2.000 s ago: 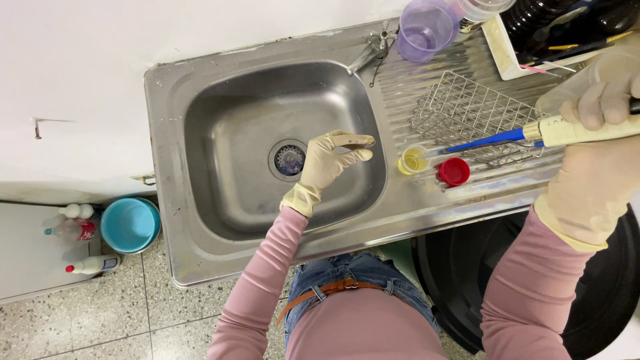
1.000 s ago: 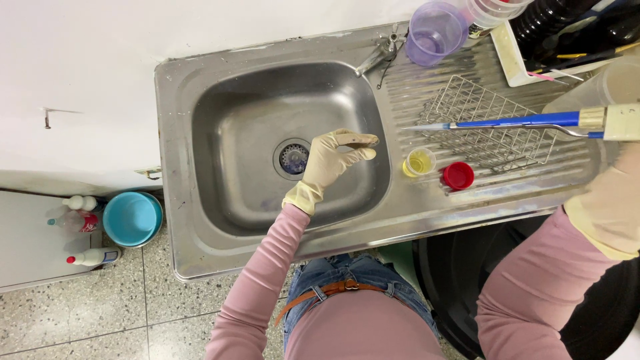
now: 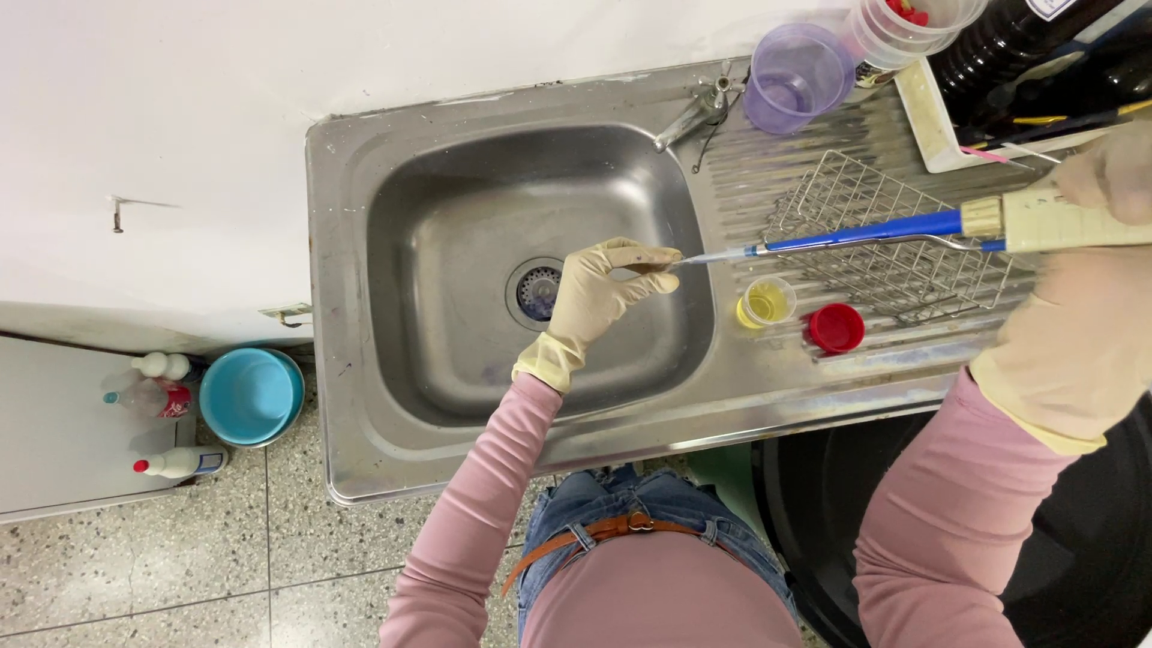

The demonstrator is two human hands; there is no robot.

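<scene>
My right hand (image 3: 1093, 193), in a pale latex glove, is closed around the cream body of a micropipette (image 3: 909, 227) with a blue shaft. The clear pipette tip (image 3: 720, 256) points left and meets the fingertips of my left hand (image 3: 598, 292). That gloved left hand is over the sink basin, its thumb and fingers close together; whether a small thing is between them cannot be made out. Below the pipette, a small clear cup of yellow liquid (image 3: 766, 302) stands on the drainboard, beside a red screw cap (image 3: 836, 328). A wire rack (image 3: 886, 238) lies partly under the pipette.
A steel sink (image 3: 486, 225) has a tap (image 3: 697, 117) at its back right corner. Purple (image 3: 796, 81) and clear plastic tubs stand behind the drainboard, near a white tray (image 3: 931, 117) with dark bottles. Blue basins (image 3: 252, 396) and bottles sit at lower left; a large black tub (image 3: 810, 504) is below right.
The pipette first points down-left beside the yellow cup, then lies nearly level above the rack. Now it has moved left, its tip at my left fingertips. My left hand has hardly moved.
</scene>
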